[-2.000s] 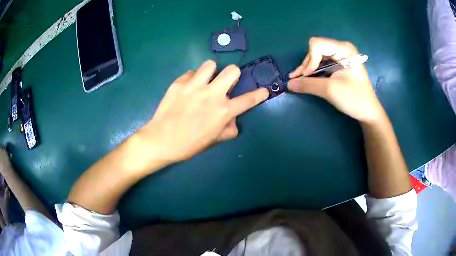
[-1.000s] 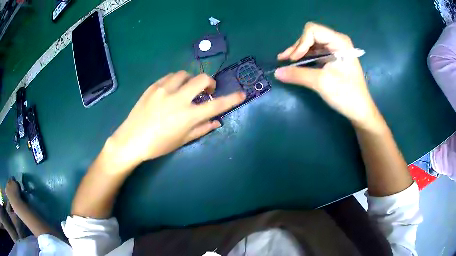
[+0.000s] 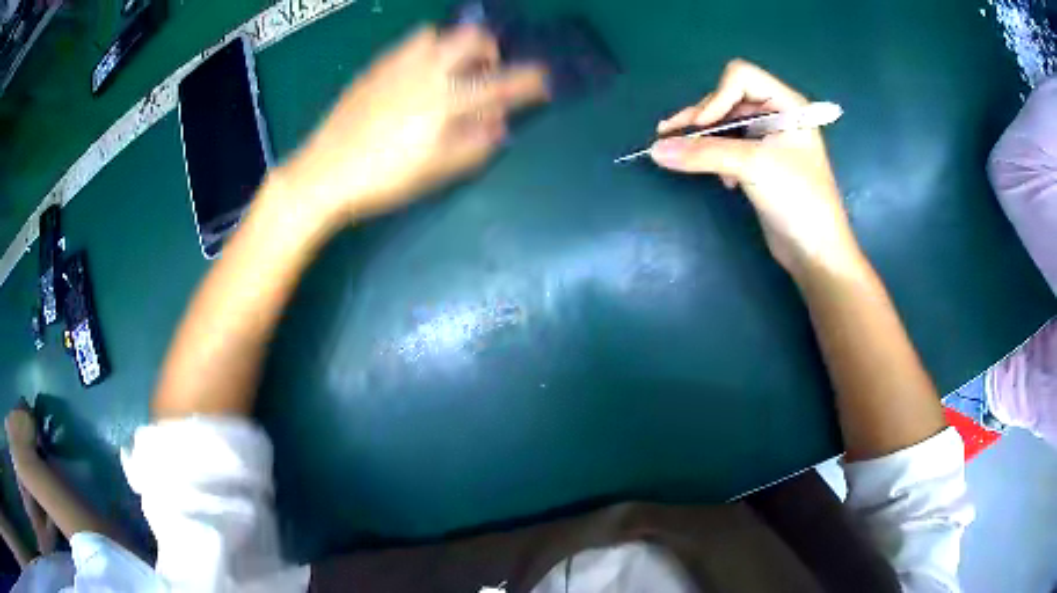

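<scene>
The dark housing (image 3: 568,56) is blurred, near the top centre of the view on the green surface. My left hand (image 3: 429,116) is blurred at its left end, with fingers over or against it; whether it grips the housing is unclear. The small dark cover and its wires cannot be made out. My right hand (image 3: 753,145) holds slim silver tweezers (image 3: 742,123) like a pen. Their tip points left, below and to the right of the housing and apart from it.
A smartphone (image 3: 223,145) lies at left, partly behind my left forearm. Dark units (image 3: 81,319) lie at far left, another (image 3: 122,49) beyond the pale strip (image 3: 145,110). Another person's hand (image 3: 21,429) is at lower left; a pink sleeve (image 3: 1026,174) is at right.
My left hand and the housing have moved up, away from me. The tweezers' tip is now well apart from the housing. My right hand has shifted only slightly.
</scene>
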